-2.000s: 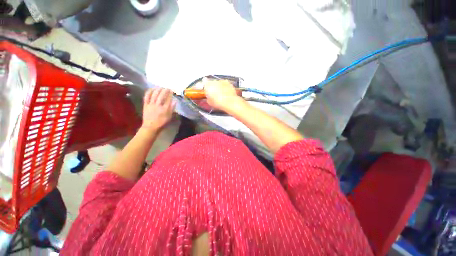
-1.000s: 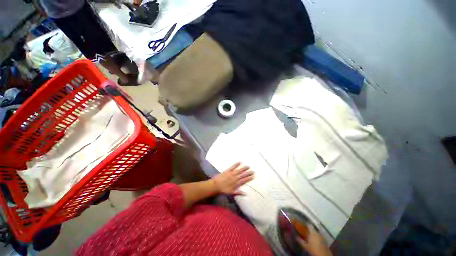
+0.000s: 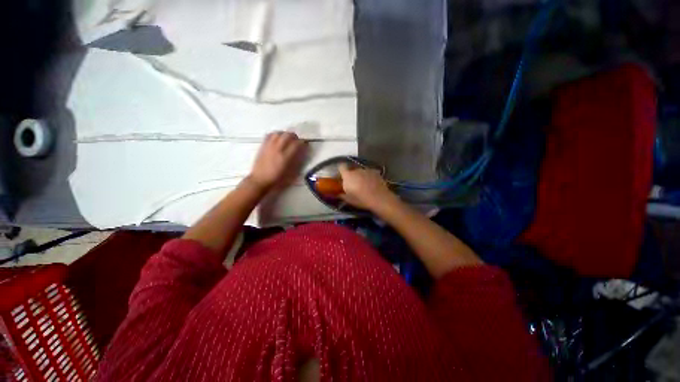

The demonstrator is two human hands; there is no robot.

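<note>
White garment panels (image 3: pixel 194 160) lie flat and overlapping on the grey table, with seam lines across them. My right hand (image 3: pixel 363 188) is closed on the orange handle of the steam iron (image 3: pixel 323 200), which sits near the panels' right end at the table's front edge, its tip pointing left. My left hand (image 3: pixel 278 158) rests on the panel just left of the iron, its fingers bent and close together. Whether it pinches any fabric cannot be told.
A white tape roll (image 3: pixel 33 137) sits at the table's left. A blue hose (image 3: pixel 514 93) runs right and up from the iron. A red padded seat or board (image 3: pixel 596 171) is at the right. A red plastic basket (image 3: pixel 54 328) is at the lower left.
The view has swung back to the right and down. Since one second ago, my left hand has moved from lying flat with spread fingers to bent fingers close to the iron.
</note>
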